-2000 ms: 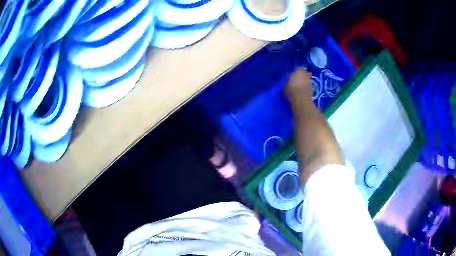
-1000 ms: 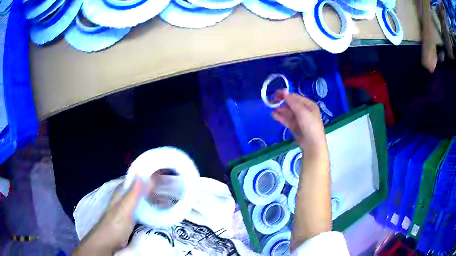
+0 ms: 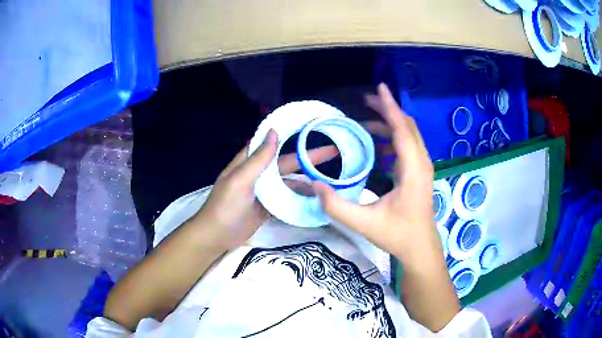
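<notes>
My left hand point(image 3: 231, 195) holds a wide flat white ring point(image 3: 272, 191) by its left side, above my lap. My right hand point(image 3: 402, 191) holds a narrow ring point(image 3: 366, 148) with a blue edge, its thumb at the ring's lower rim. The narrow ring lies over the right part of the flat ring and its centre hole, off to one side. Whether the two touch cannot be told. Fingers show through the openings.
A green-rimmed tray point(image 3: 556, 198) with several assembled pieces point(image 3: 470, 236) is at the right. Behind it a blue bin point(image 3: 422, 105) holds loose narrow rings. A blue-rimmed tray point(image 3: 135, 53) is at upper left. More flat rings point(image 3: 544, 36) lie on the tan bench point(image 3: 317, 20).
The view has turned left. My right hand has brought the narrow ring from over the blue bin to the flat ring in my left hand, both now above the lap.
</notes>
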